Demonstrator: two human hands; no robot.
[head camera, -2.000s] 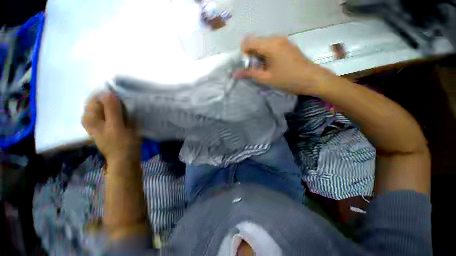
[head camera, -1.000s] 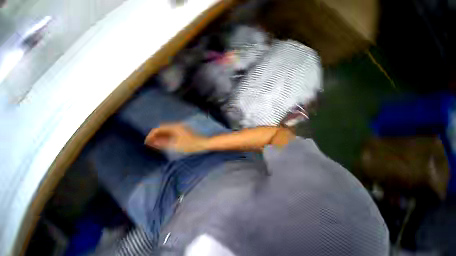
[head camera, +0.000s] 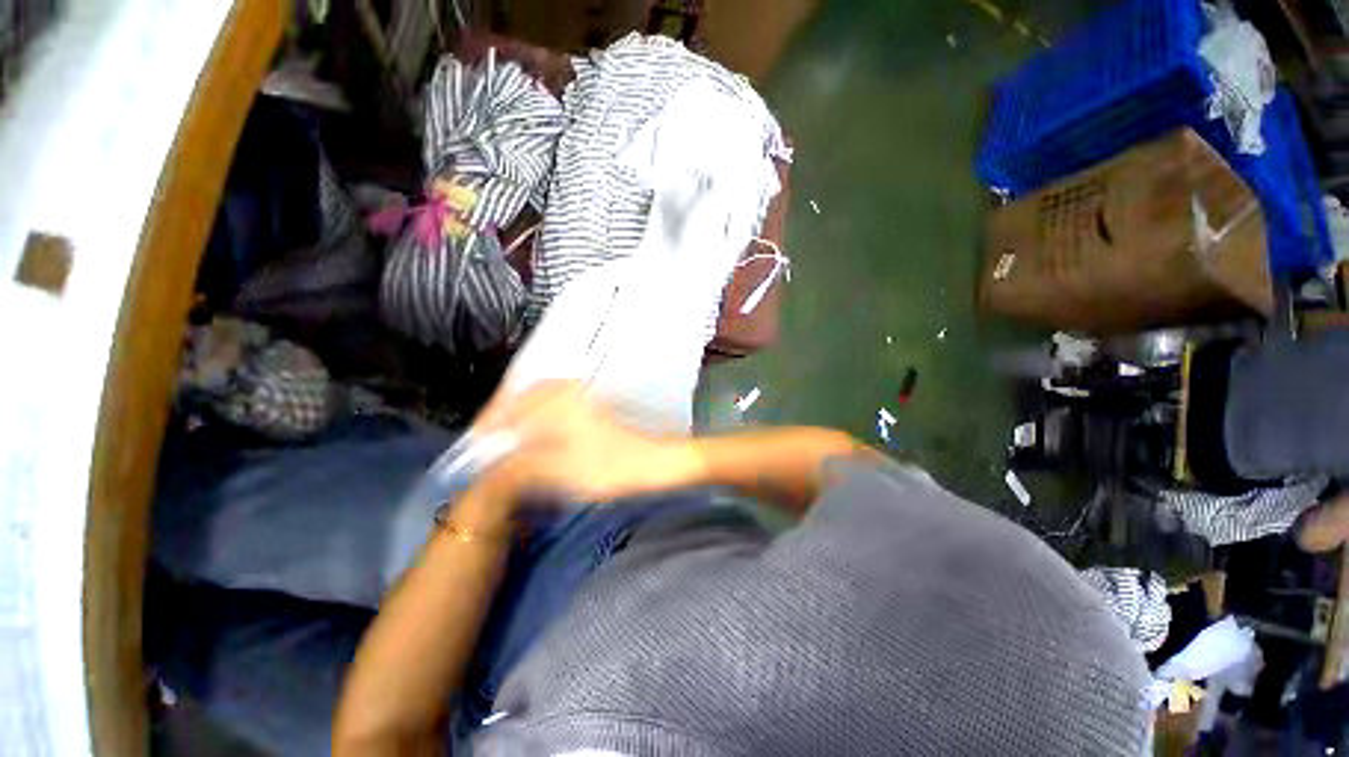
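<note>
A pale, finely striped garment piece (head camera: 629, 333) stretches from my hands up to a striped garment pile (head camera: 599, 192) beside my legs. My right hand (head camera: 599, 444) is blurred and closed at the near end of the piece, over my lap. My left hand (head camera: 511, 459) meets it there, partly overlapped; its fingers are blurred, so its grip cannot be told. A striped bundle (head camera: 459, 274) tied with a pink strip lies left of the pile.
The white table (head camera: 52, 385) with its wooden edge and a brown patch (head camera: 45, 262) is at left. A cardboard box (head camera: 1124, 237) and blue crates (head camera: 1102, 96) stand upper right. Scraps lie on the green floor (head camera: 866, 281). Another person's sleeve (head camera: 1295, 407) shows at right.
The view has turned right from the table to the floor-side pile. The garment held over the table earlier is out of my hands. Both hands have come together at the pale piece.
</note>
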